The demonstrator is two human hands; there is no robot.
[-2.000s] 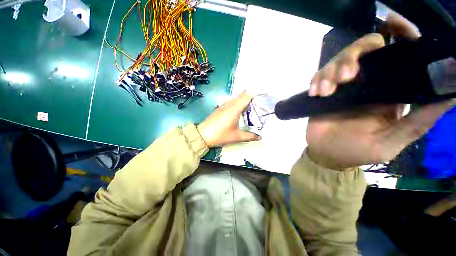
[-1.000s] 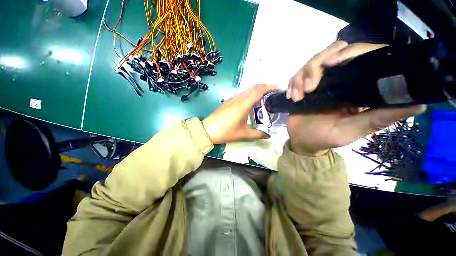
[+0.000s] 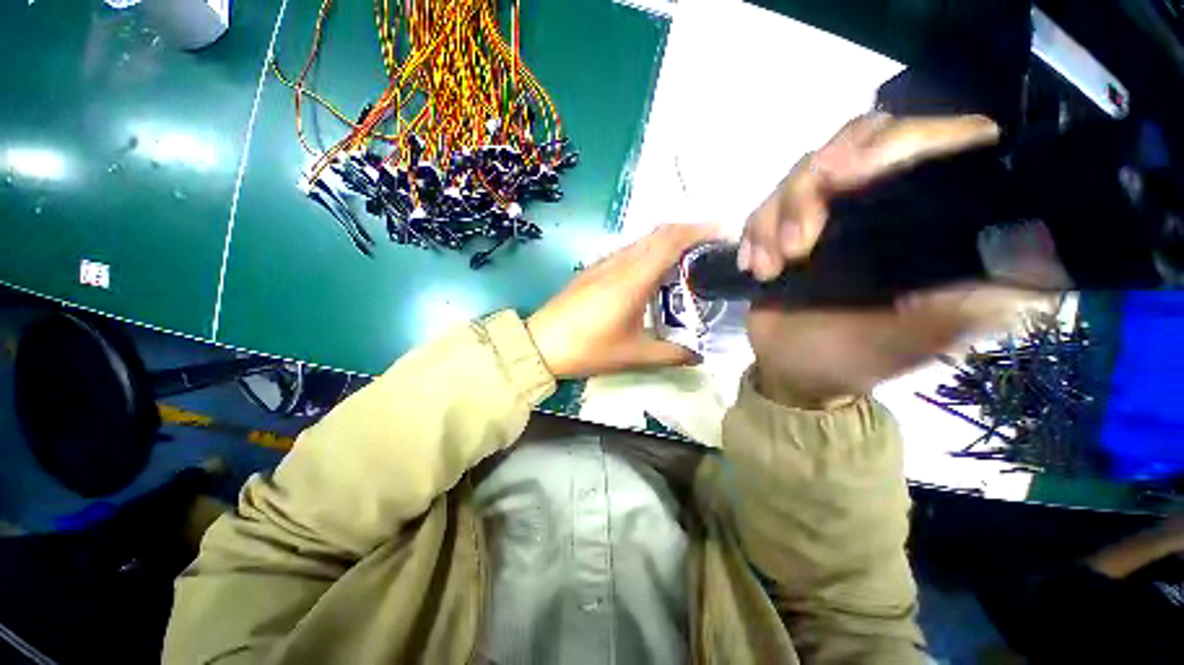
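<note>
My left hand (image 3: 623,305) is shut on a white housing (image 3: 721,327) at the near part of the white sheet (image 3: 727,117). The housing's open end faces up, with round inner fittings partly showing. My right hand (image 3: 844,260) is shut on the black electric screwdriver (image 3: 948,214), which lies slanted across the view from the right. The screwdriver's nose is at the housing's opening; its bit tip is hidden. My right hand is partly blurred.
Wired connectors (image 3: 455,188) with orange-yellow leads lie in a pile left of the white sheet. Another white housing (image 3: 192,18) is cut off at the top left. Black strips (image 3: 1032,390) lie heaped at the right, beside a blue bin (image 3: 1145,383).
The screwdriver has moved left and its nose has come down to the housing's opening. The view has shifted, so the black strips now show. My left hand keeps its hold.
</note>
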